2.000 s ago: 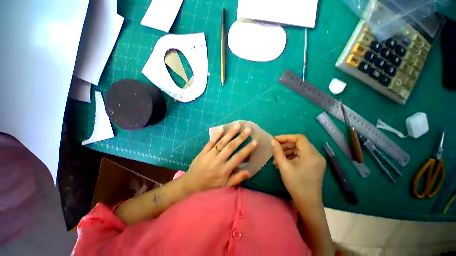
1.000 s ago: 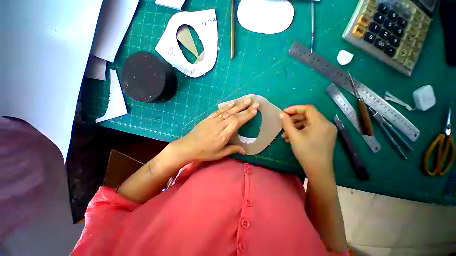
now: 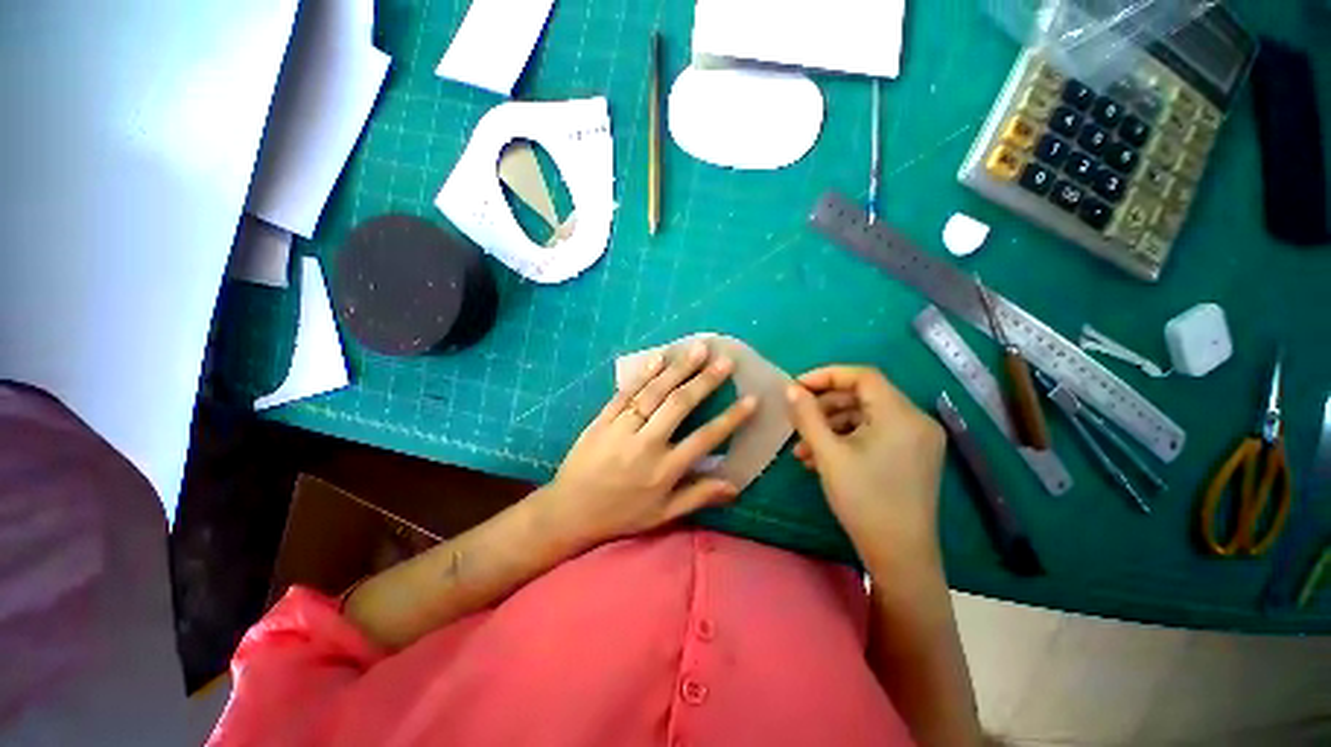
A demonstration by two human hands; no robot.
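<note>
A grey-beige card pattern piece [image 3: 765, 417] with a cut-out centre lies on the green cutting mat near the table's front edge. My left hand [image 3: 638, 453] lies flat over its left part and the opening, fingers spread, pressing it down. My right hand [image 3: 873, 460] is at the piece's right edge, with thumb and index finger pinched together there. Whether the fingertips grip the card or something small is hidden.
Left: a dark round weight [image 3: 415, 285], a marked white pattern piece [image 3: 534, 187] and white card sheets. Behind: a pencil [image 3: 654, 134] and an oval card piece [image 3: 746, 117]. Right: steel rulers [image 3: 993, 318], awl [image 3: 1025, 397], dividers, dark-handled knife [image 3: 990, 489], scissors [image 3: 1245, 496], calculator [image 3: 1102, 153].
The camera view shifted and came back. My left fingers, closer together a second ago, are spread again and cover more of the opening. My right hand stays at the card's right edge.
</note>
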